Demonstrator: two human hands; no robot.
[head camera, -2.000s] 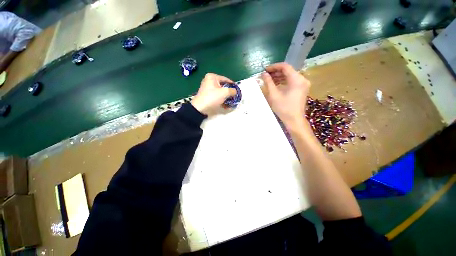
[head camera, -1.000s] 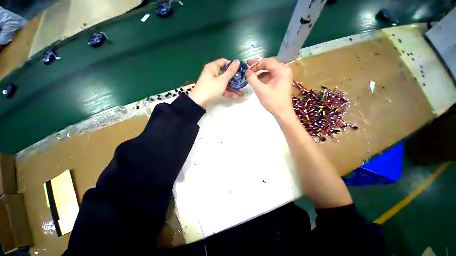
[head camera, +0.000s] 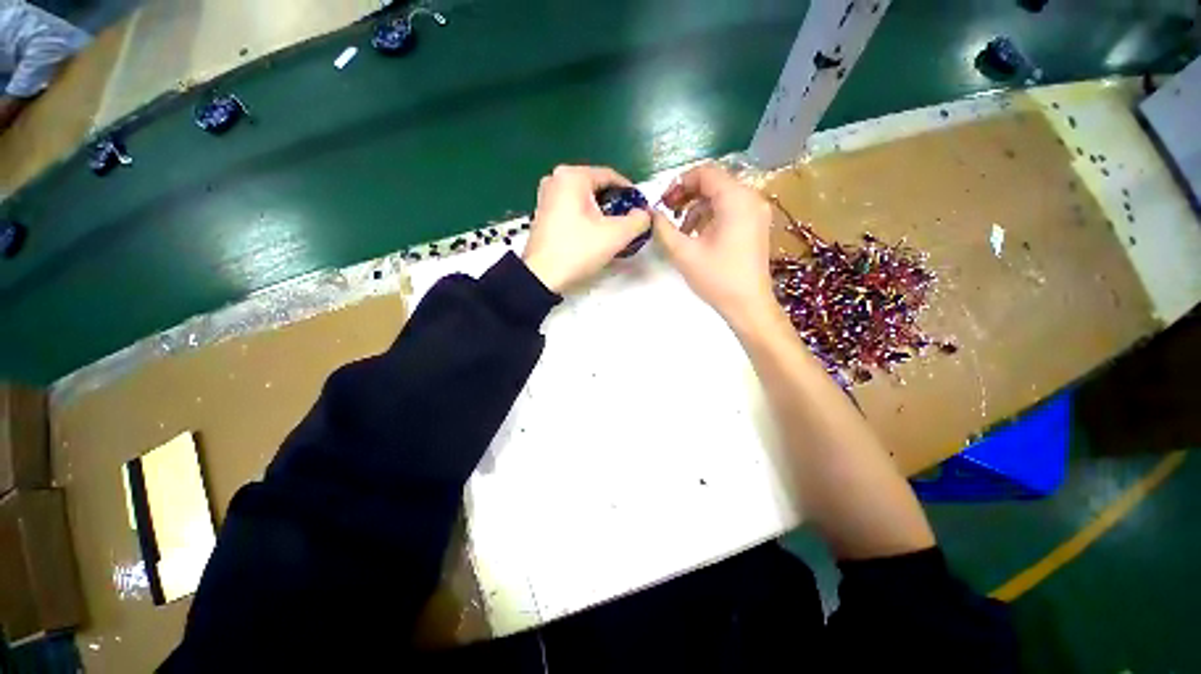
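Note:
My left hand (head camera: 577, 227) holds a dark-blue round unit (head camera: 624, 203) over the far end of the white work board (head camera: 632, 408). My right hand (head camera: 718, 237) is beside it, its thumb and fingertip pinched at the unit's right edge. A small pale bit shows at these fingertips, perhaps the unit's lead wire; it is too small to tell. Much of the unit is hidden by my left fingers and thumb. A tangled red-black pile of components (head camera: 863, 303) lies right of the board.
The green conveyor (head camera: 514, 112) beyond the bench carries several blue units (head camera: 221, 113). A pale metal upright (head camera: 806, 86) stands ahead. Black bits (head camera: 481, 242) line the bench edge. A yellow-and-black pad (head camera: 171, 516) and cardboard boxes (head camera: 37, 566) are left, a blue bin (head camera: 1014, 454) lower right. A person's sleeve (head camera: 37, 50) shows upper left.
My right hand, apart from the unit two seconds ago, has come to its edge. The unit is now tilted and more covered by my left hand. Units on the conveyor have shifted.

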